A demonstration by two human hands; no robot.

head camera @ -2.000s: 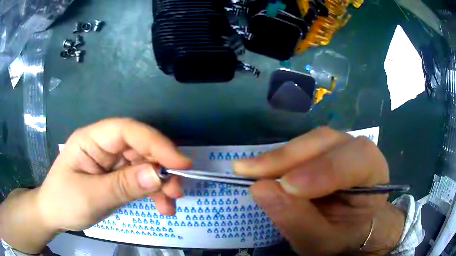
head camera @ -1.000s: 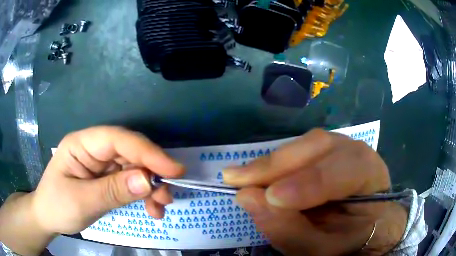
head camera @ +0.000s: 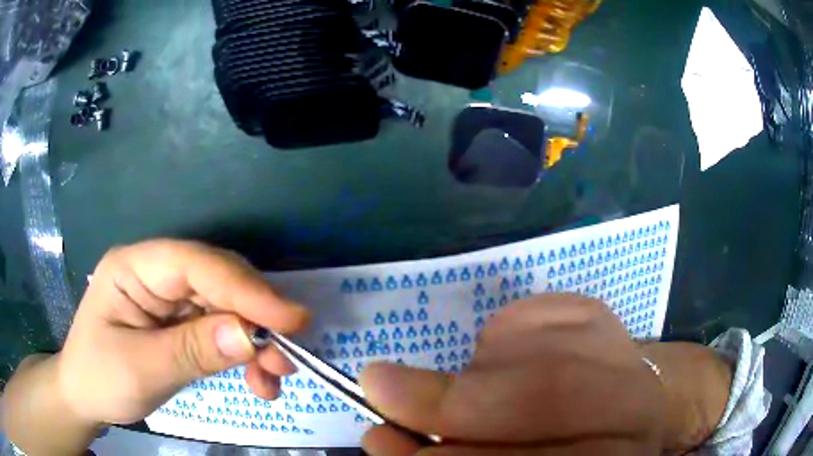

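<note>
My left hand (head camera: 160, 334) pinches a small dark-and-silver component (head camera: 260, 337) between thumb and index finger. My right hand (head camera: 535, 383) holds silver tweezers (head camera: 325, 378), whose tips reach the component from the right; whether they touch it is too small to tell. Under both hands lies a white liner sheet (head camera: 664, 267) with rows of small blue stickers (head camera: 419, 282) and some bare patches. The right hand covers the sheet's lower middle and the rear of the tweezers.
Loose silver-black components (head camera: 92, 107) lie upper left, near a plastic bag (head camera: 40, 31). A ribbed black stack (head camera: 294, 80) and a second black stack (head camera: 450, 44) with orange flex cables (head camera: 544, 31) stand at the back. A single dark module (head camera: 497, 147) and white paper (head camera: 720, 93) lie right.
My right hand has turned and dropped lower, and the tweezers now slant down to the right. My left hand moved slightly left and down in view. More of the sheet's right side shows.
</note>
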